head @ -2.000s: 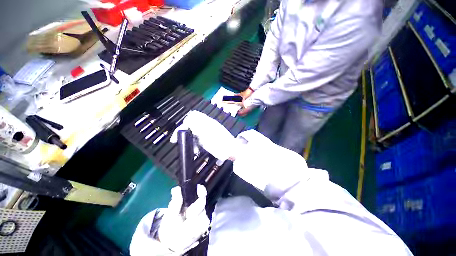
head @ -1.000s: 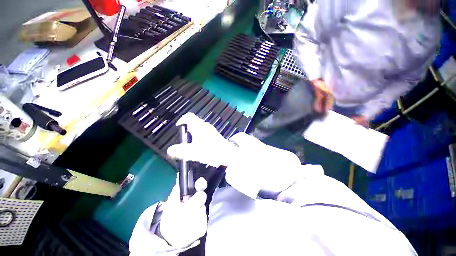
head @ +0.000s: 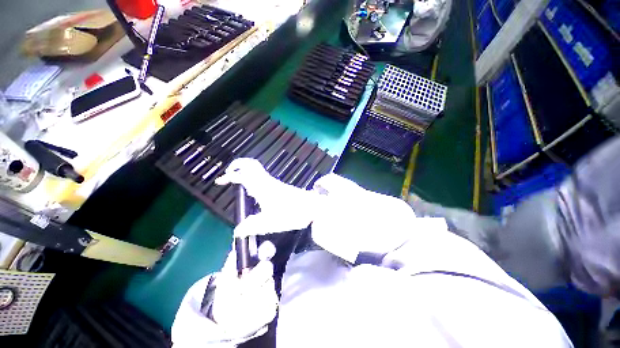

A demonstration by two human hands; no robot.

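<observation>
A black stick unit stands roughly upright between my two white-gloved hands. My left hand grips its lower end near the bottom of the view. My right hand is around its upper part, with the fingers over the top end. The slotted tray lies just beyond my hands on the green surface. It holds several black and silver stick units in its grooves. My right hand and sleeve hide the tray's near side.
At left, the raised white bench bears a smartphone, an opened sample stick, a cardboard box and a white container. More slotted trays and perforated grey trays stand beyond. A person's sleeve is at the right edge.
The other person, with the white sheet, has moved away to the right edge, uncovering the perforated trays. My right hand has closed down over the stick's upper part. My left hand keeps its grip.
</observation>
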